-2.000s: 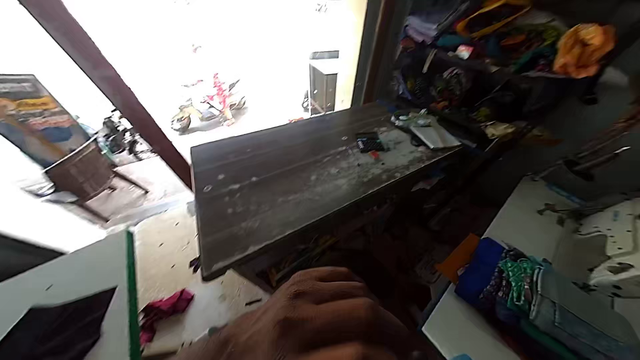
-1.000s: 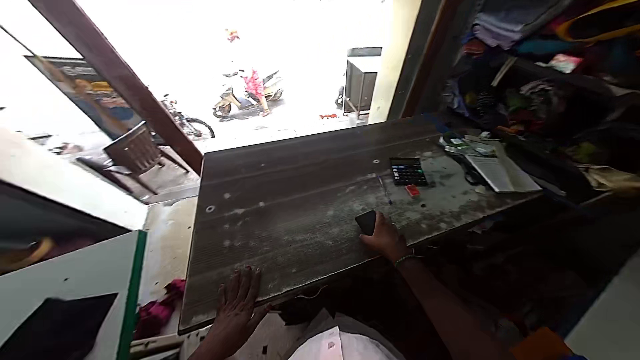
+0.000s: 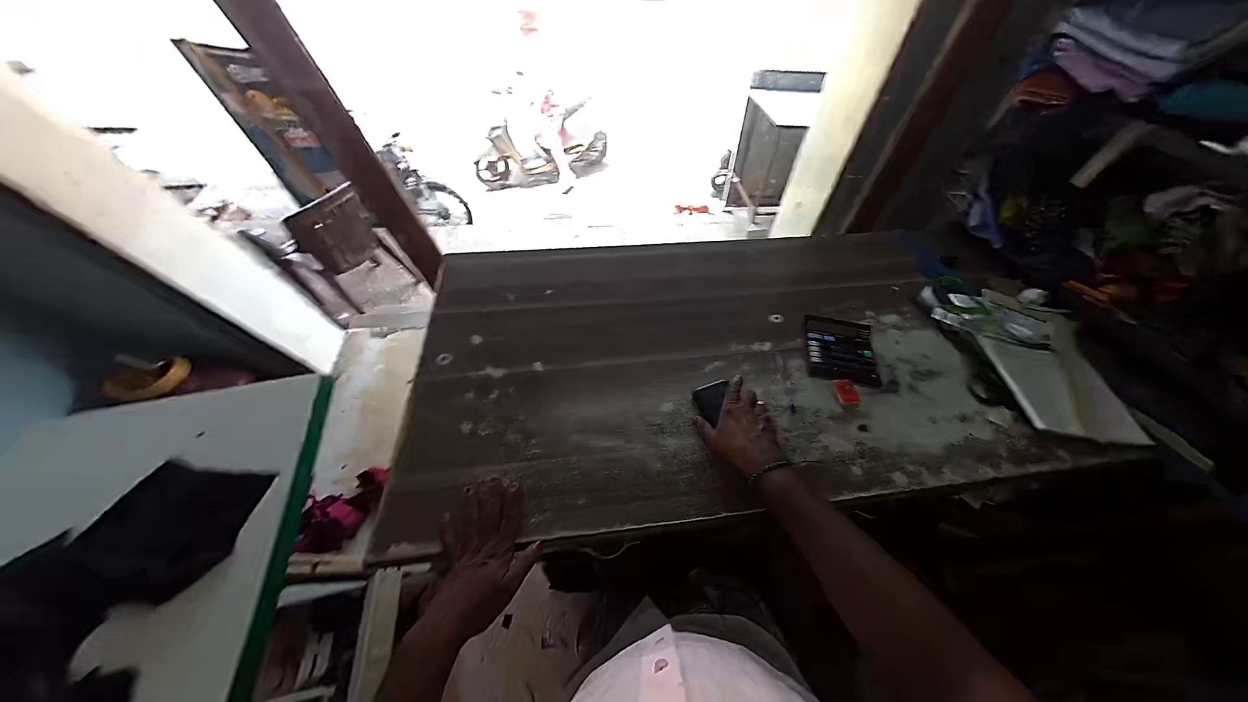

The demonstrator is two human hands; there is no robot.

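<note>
My left hand (image 3: 485,541) rests palm down with fingers apart on the front left edge of a worn wooden table (image 3: 585,331). My right hand (image 3: 743,429) lies on the table's middle, its thumb and fingers around the lower right part of a dark mobile phone (image 3: 710,398) that lies on the surface. A dark bracelet circles the right wrist. To the right of this hand are a black calculator (image 3: 840,351) and a small red object (image 3: 846,393). Whether the phone is lifted at all cannot be told.
Papers and a white folder-like item (image 3: 1033,380) lie at the table's right end. Piled clothes (image 3: 1131,58) fill shelves beyond. At left stands a white table with a green edge (image 3: 310,468), holding black cloth (image 3: 175,526). A person is by a scooter (image 3: 536,156) outside.
Two seconds ago one blurred hand was in front of the table; now both hands are on its top. Since one second ago, the right hand has stayed at the phone, its fingers now more spread.
</note>
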